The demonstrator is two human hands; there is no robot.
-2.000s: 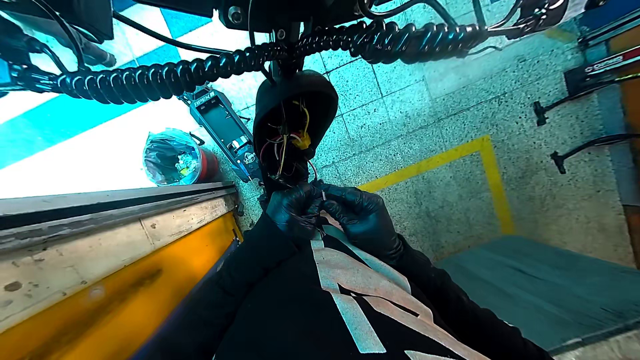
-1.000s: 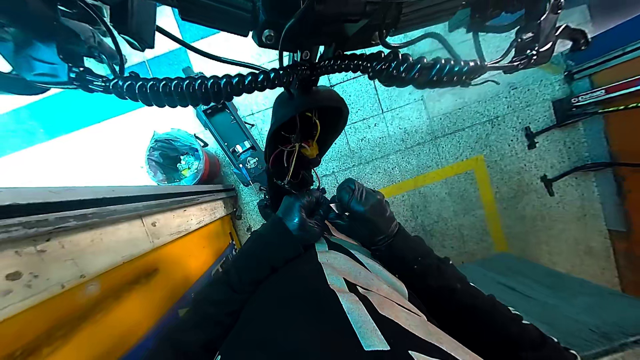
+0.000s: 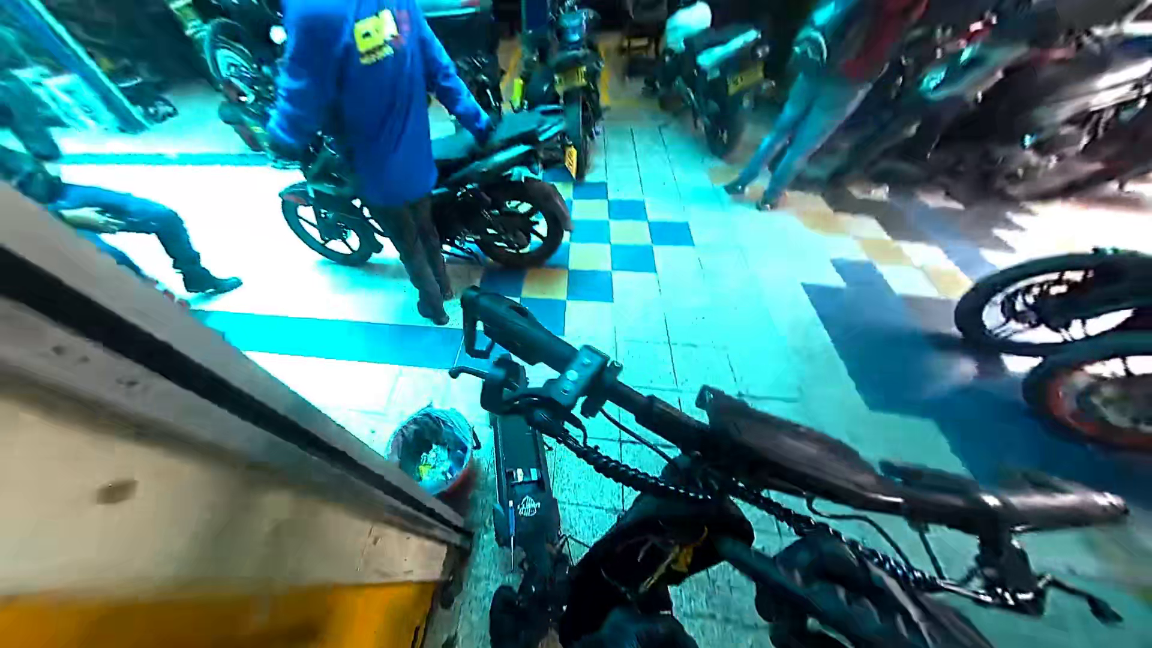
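A handlebar (image 3: 666,418) with grip, brake lever and spiral-wrapped cables (image 3: 621,470) crosses the lower middle. Below it, an open black housing (image 3: 661,549) shows yellow and other thin wires (image 3: 675,562). At the bottom edge, my black-gloved left hand (image 3: 639,628) is partly cut off, just under the housing. My gloved right hand (image 3: 814,576) lies to the right of the housing, below the cables, dark and blurred. What either hand touches or holds cannot be made out.
A lined waste bucket (image 3: 434,454) and a scooter deck (image 3: 525,477) stand left of the handlebar. A bench edge (image 3: 225,423) runs along the left. A person in blue (image 3: 378,108) stands beside a motorcycle (image 3: 517,220). Another person's legs (image 3: 162,220) show at left; motorcycle wheels (image 3: 1053,306) at right.
The view has swung up from the hands toward the workshop. Both hands were together just below the housing's wires; now they are apart at the bottom edge.
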